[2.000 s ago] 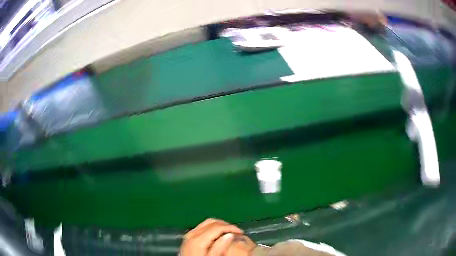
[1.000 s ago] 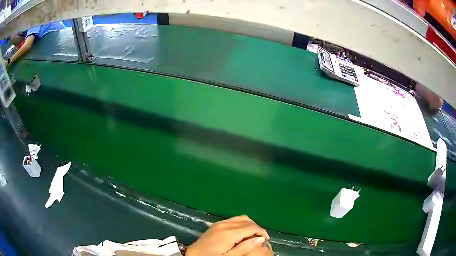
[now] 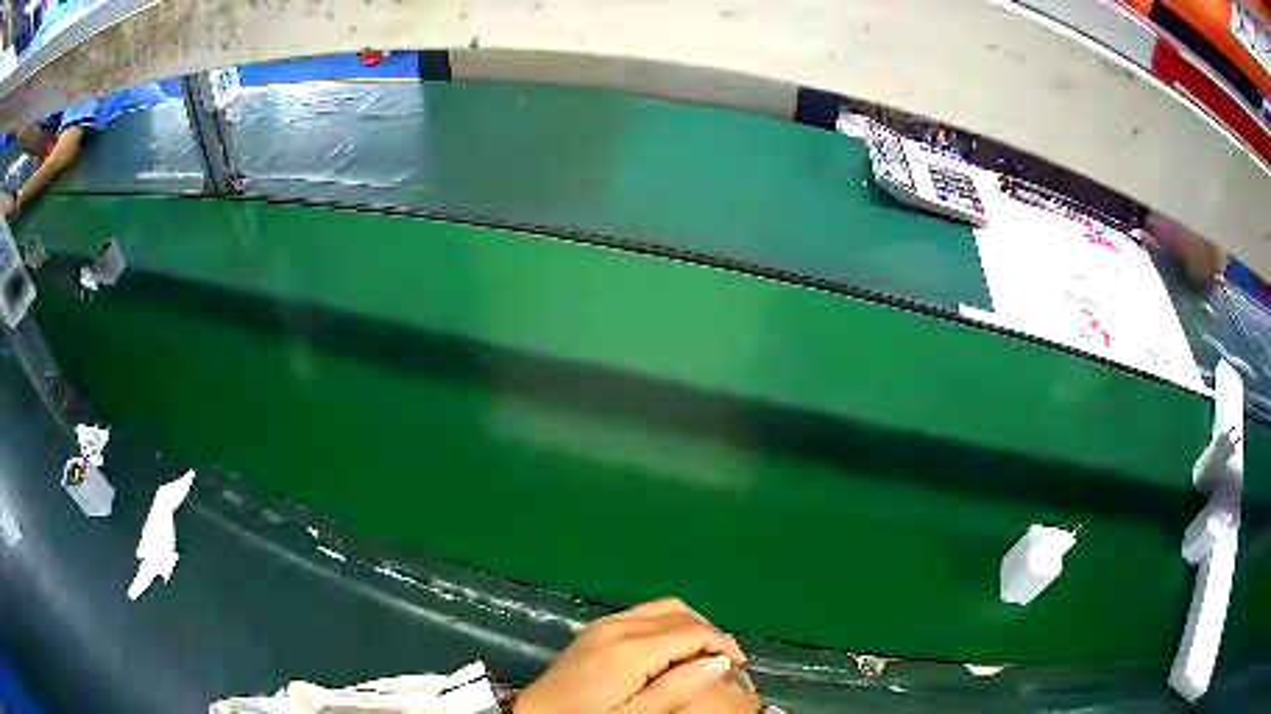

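A white power adapter (image 3: 1034, 564) lies on the green conveyor belt (image 3: 586, 377) at the right, its thin pins pointing up and right. My left hand (image 3: 634, 663) is at the bottom centre, over the near ledge, with curled fingers and no object visible in it. More fingers lie against it at its right side; they may be my right hand, mostly hidden and cut off by the lower edge. An open adapter (image 3: 89, 488) with its pin cover (image 3: 92, 442) beside its open end stands on the dark near ledge at the left.
A white strip (image 3: 1207, 614) crosses the belt's right side, with adapters (image 3: 1210, 530) against it. Another adapter (image 3: 108, 262) is on the belt at far left. A white scrap (image 3: 160, 537) lies on the ledge. A calculator (image 3: 927, 175), paper (image 3: 1087, 293) and a person's arm (image 3: 53, 168) are beyond.
The adapter on the belt has moved right, closer to the white strip. The far-left adapter has also shifted slightly right and down. My hand has stayed at the bottom centre.
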